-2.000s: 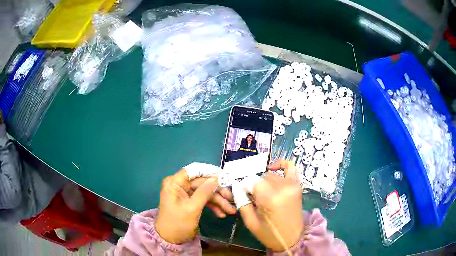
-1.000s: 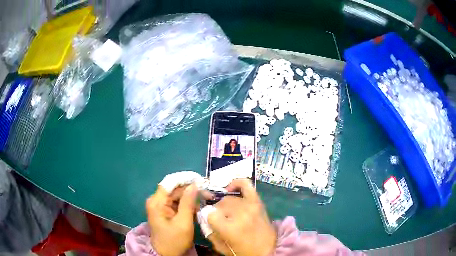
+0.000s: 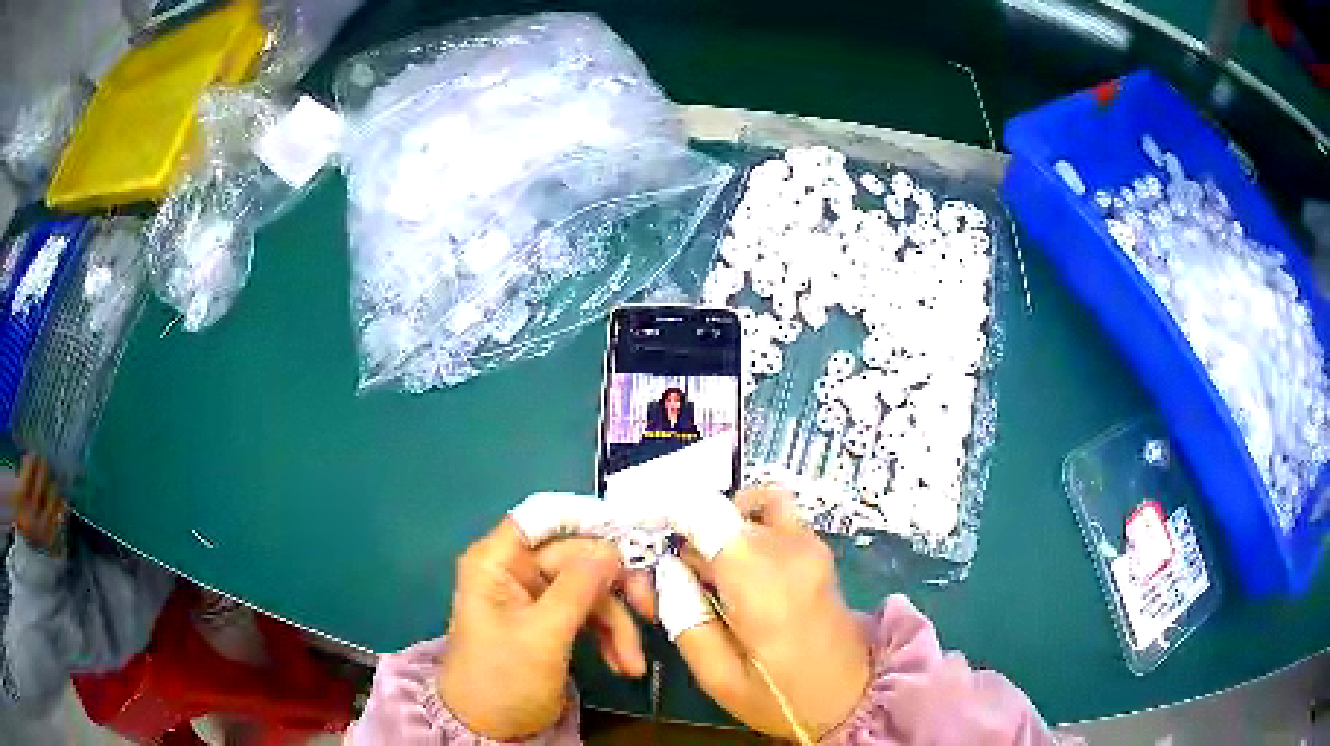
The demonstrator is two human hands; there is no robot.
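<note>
My left hand (image 3: 528, 627) and my right hand (image 3: 766, 612) meet at the lower middle, with white wraps on some fingers. A white disc (image 3: 639, 548) with small holes is between my fingertips, gripped by my left hand. A thin tan stick (image 3: 780, 703) runs down under my right hand; its upper end is hidden by the fingers. Whether a clear piece is joined to the disc is too small to tell. Many loose white discs (image 3: 919, 313) lie on a clear ribbed tray (image 3: 788, 423) beyond my right hand.
A black phone (image 3: 671, 401) stands just beyond my hands. A large clear bag (image 3: 496, 190) lies centre-left. A blue bin (image 3: 1152, 364) of whitish pieces and a labelled clear box (image 3: 1145, 554) are right. A yellow tray (image 3: 153, 110) is far left. Another person's hand (image 3: 40, 503) is at the left edge.
My hands have come closer together, and a disc now shows between the fingertips. The stick shows more clearly under my right hand. Another person's hand has appeared at the left bench edge.
</note>
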